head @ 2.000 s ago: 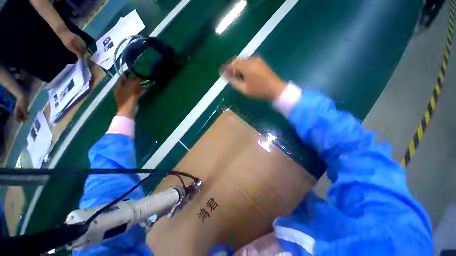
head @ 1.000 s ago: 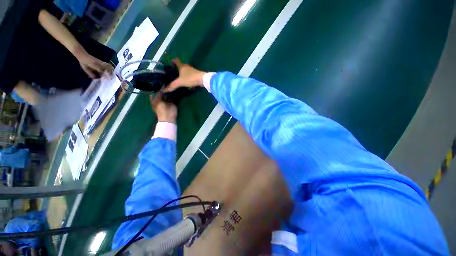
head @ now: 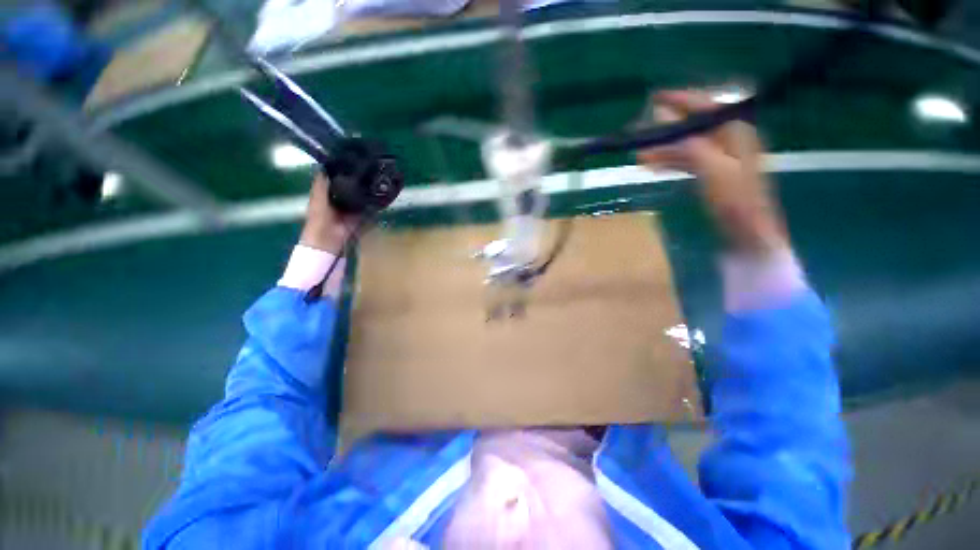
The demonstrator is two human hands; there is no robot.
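Observation:
My left hand (head: 320, 222) is shut on a black headset. Its round black earcup (head: 363, 175) faces up, pale arches (head: 292, 107) point up-left, and a thin black rod with a dark tip (head: 314, 291) hangs over my wrist. My right hand (head: 711, 150) is raised and blurred at the upper right. A black cable (head: 672, 129) crosses its fingers; I cannot tell if they grip it. The white power screwdriver (head: 519, 183) hangs between my hands, blurred, its metal nose (head: 505, 263) over the cardboard.
The brown cardboard sheet (head: 516, 371) lies at the near edge of the green belt (head: 860, 252). White lines run along the belt. White papers or sheets (head: 306, 22) lie at the top left. A blue sleeve or garment (head: 43, 43) shows blurred in the top left corner.
The view has turned. The headset has come closer in my left hand. My right hand has left it and moved far to the right. The screwdriver now hangs between my hands.

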